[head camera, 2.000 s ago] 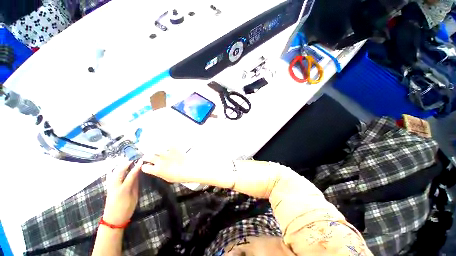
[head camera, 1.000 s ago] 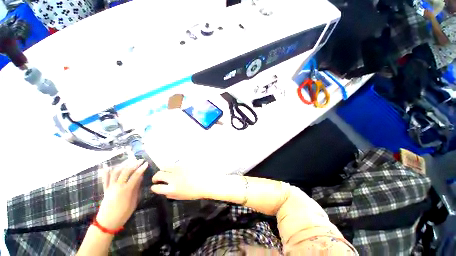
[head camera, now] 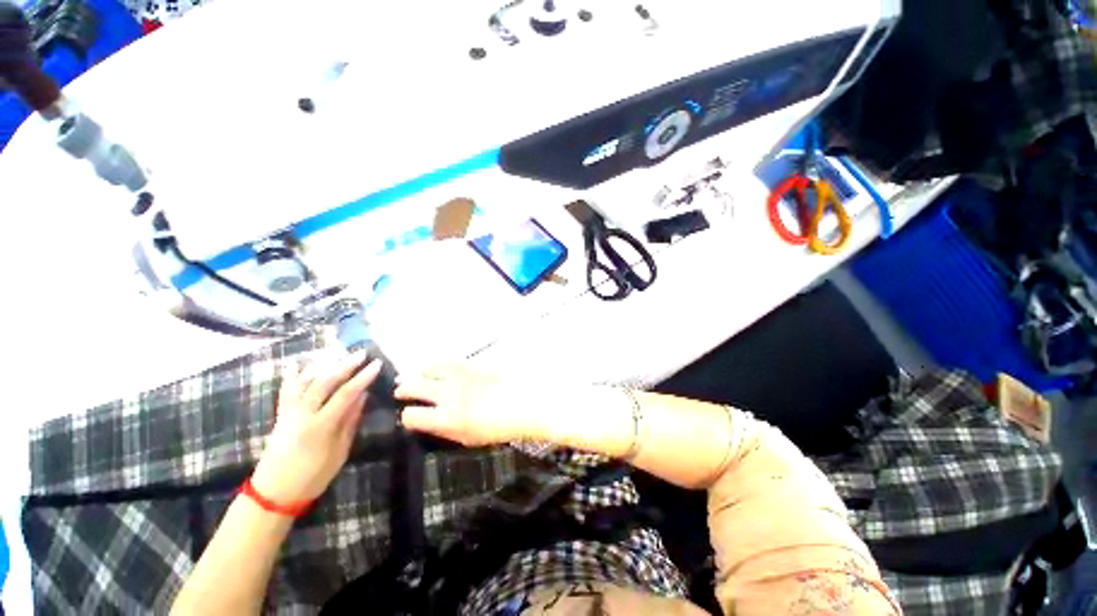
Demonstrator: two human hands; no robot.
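Observation:
A plaid fabric panel point(head camera: 144, 439) in black, grey and white lies in front of the sewing machine point(head camera: 397, 84), its inner edge at the needle area point(head camera: 349, 323). A narrow black band point(head camera: 409, 487) runs from there towards my lap. My left hand point(head camera: 315, 436), with a red cord on the wrist, rests on the plaid with its fingertips just below the presser foot. Whether it grips the cloth is hidden. My right hand point(head camera: 463, 407) is right of the band, its fingers curled in at the band's upper end. The needle itself is not clear.
Right of the needle area lie a brown card point(head camera: 454, 219), a lit smartphone point(head camera: 520, 254), black shears point(head camera: 618, 260) and a small black piece point(head camera: 677, 226). Orange-and-red-handled scissors point(head camera: 810, 214) are farther right. A plaid garment bundle point(head camera: 950, 481) and a blue bin point(head camera: 950, 289) are beyond.
The camera view has shifted. My left hand first moved back from the presser foot and spread, and its fingers are now closer together. My right hand has drawn back slightly from the foot along the band.

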